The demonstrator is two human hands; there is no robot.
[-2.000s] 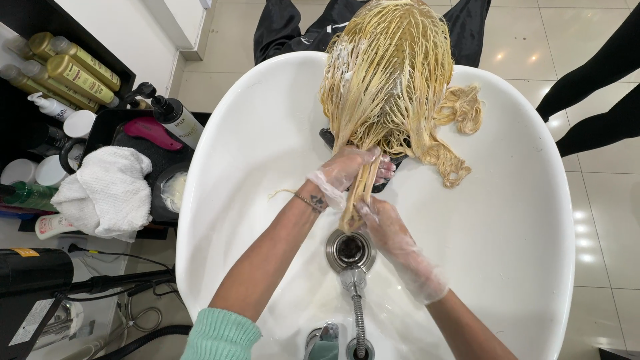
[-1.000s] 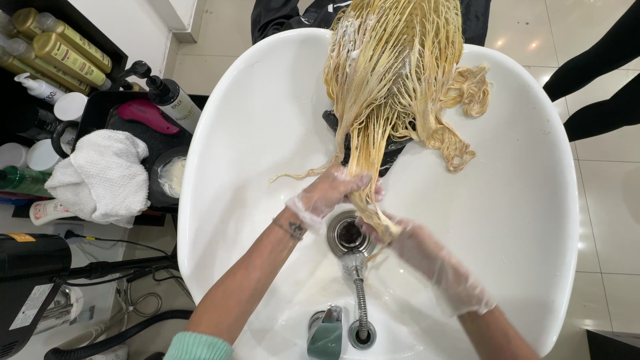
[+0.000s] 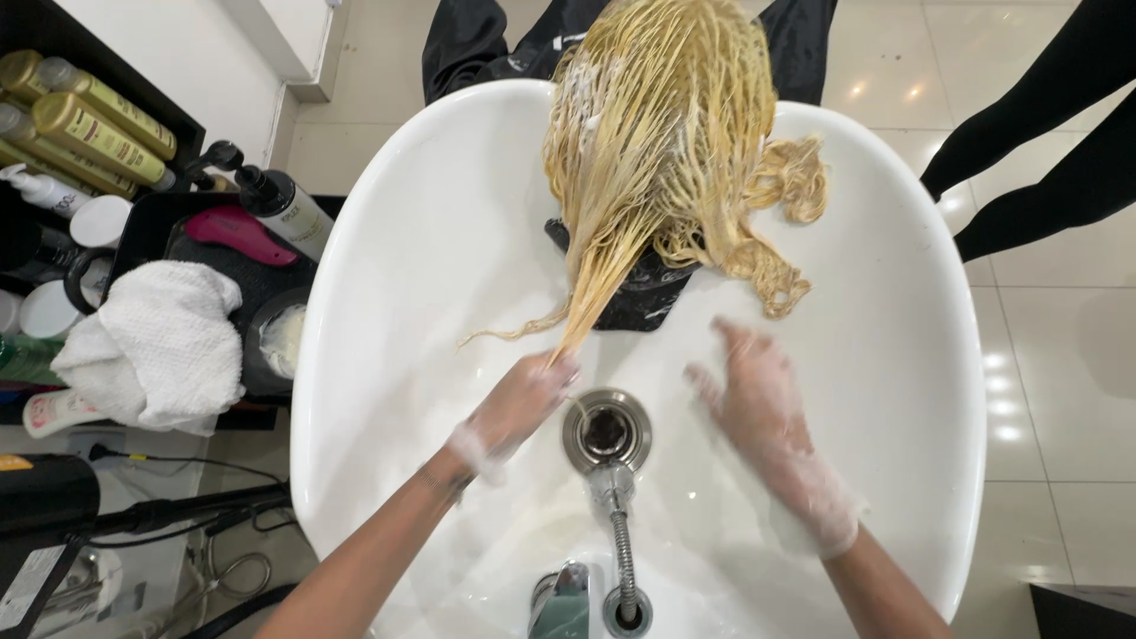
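Note:
A person's long, wet blonde hair (image 3: 657, 124), streaked with whitish product, hangs into a white salon wash basin (image 3: 896, 293). My left hand (image 3: 524, 404), in a clear plastic glove, is closed round the lower end of a gathered lock, left of the metal drain (image 3: 607, 431). My right hand (image 3: 763, 399), gloved likewise, is apart from the hair with its fingers spread, right of the drain, and slightly blurred. A black neck rest (image 3: 643, 297) shows under the hair. The hand shower (image 3: 612, 486) lies just below the drain, its metal hose running to the basin's near side.
A tap (image 3: 561, 603) stands at the basin's near side. Left are a white towel (image 3: 155, 342), a bowl of cream (image 3: 284, 342), a pink hairbrush (image 3: 240, 235), a black pump bottle (image 3: 288, 209) and several yellow bottles (image 3: 98, 142). Another person's black-clad legs (image 3: 1047, 124) are at right.
My right hand has let go of the hair's end and moved off to the right, its fingers now apart. My left hand still grips the lock.

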